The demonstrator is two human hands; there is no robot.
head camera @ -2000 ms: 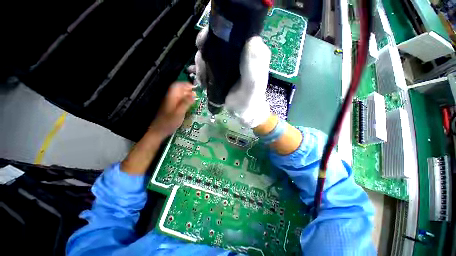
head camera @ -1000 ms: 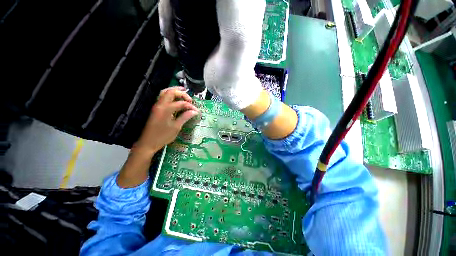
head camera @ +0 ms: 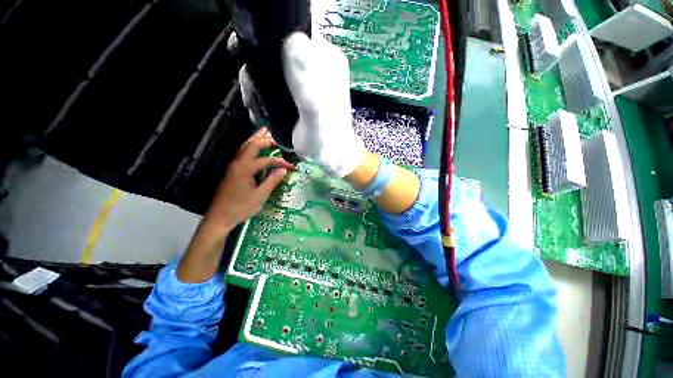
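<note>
A large green circuit board (head camera: 332, 258) with white outlines lies flat in front of me. My right hand (head camera: 325, 111), in a white knit glove with a light blue wrist band, grips a thick black electric screwdriver (head camera: 274, 66) over the board's far left part. The driver's tip is hidden behind the hands. My bare left hand (head camera: 247, 177) rests at the board's far left edge, fingers bent and thumb apart; whether it pinches a screw cannot be made out. A black screw tray (head camera: 387, 136) full of silvery bits sits beyond the board.
Another green board (head camera: 391, 52) lies beyond the tray on the green mat (head camera: 476, 111). Ribbed black bins (head camera: 133, 88) stand at left. A red and black cable (head camera: 447, 148) hangs over my right forearm. At right, a railed conveyor carries boards with finned heatsinks (head camera: 599, 184).
Since a second ago, my right hand and the driver have shifted slightly left and more of the screw tray shows. The cable hangs more upright. My left hand has stayed near the board's left edge.
</note>
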